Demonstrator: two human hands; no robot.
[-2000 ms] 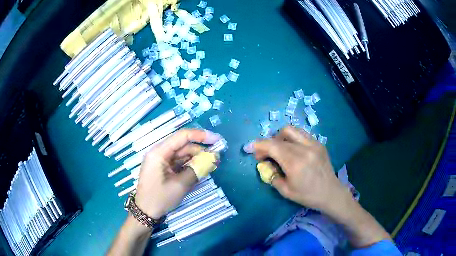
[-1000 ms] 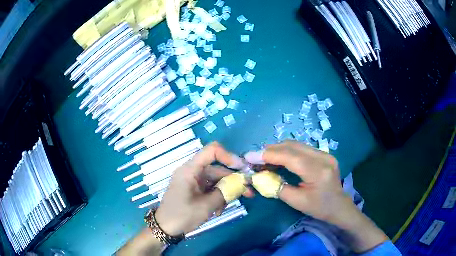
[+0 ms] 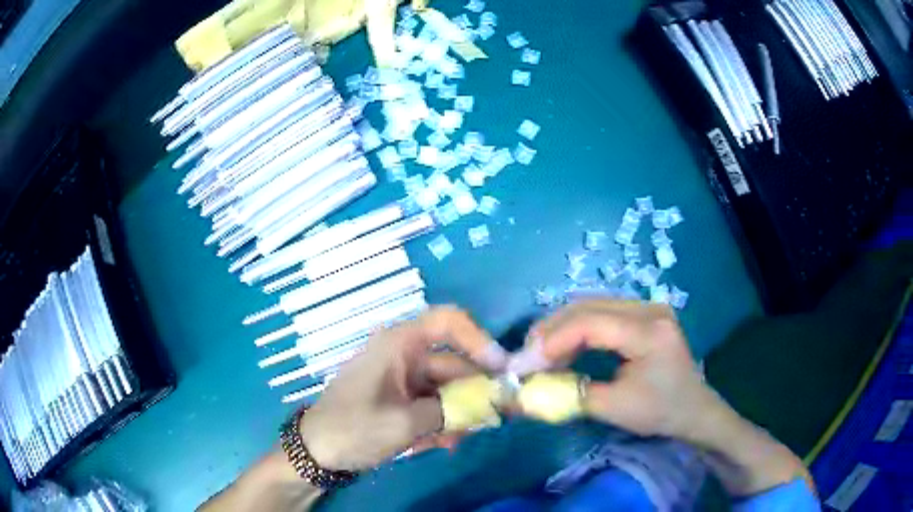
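My left hand [image 3: 400, 385] and my right hand [image 3: 626, 365] meet in front of me, index fingertips and yellow-wrapped thumbs pinched on a small pale piece [image 3: 513, 380]. It is blurred and mostly hidden by the fingers; I cannot tell whether it is a clear square or a shaft end. Silvery-white metal shafts [image 3: 285, 140] lie in a slanting row to the left, the nearest partly behind my left hand. Clear squares lie in a large pile [image 3: 430, 155] mid-bench and a smaller pile [image 3: 631, 245] beyond my right hand.
A black tray of shafts [image 3: 145, 340] is at the left edge. Another black tray [image 3: 811, 200] at the right holds separate groups of shafts and a darker rod. A yellow holder or cloth [image 3: 240, 30] lies at the far end of the row. Crinkled clear plastic [image 3: 75, 497] is at lower left.
Two seconds ago my hands were apart, a small shiny piece in my left fingertips. They have come together and stay pinched. The view has shifted, so the bench things appear further right.
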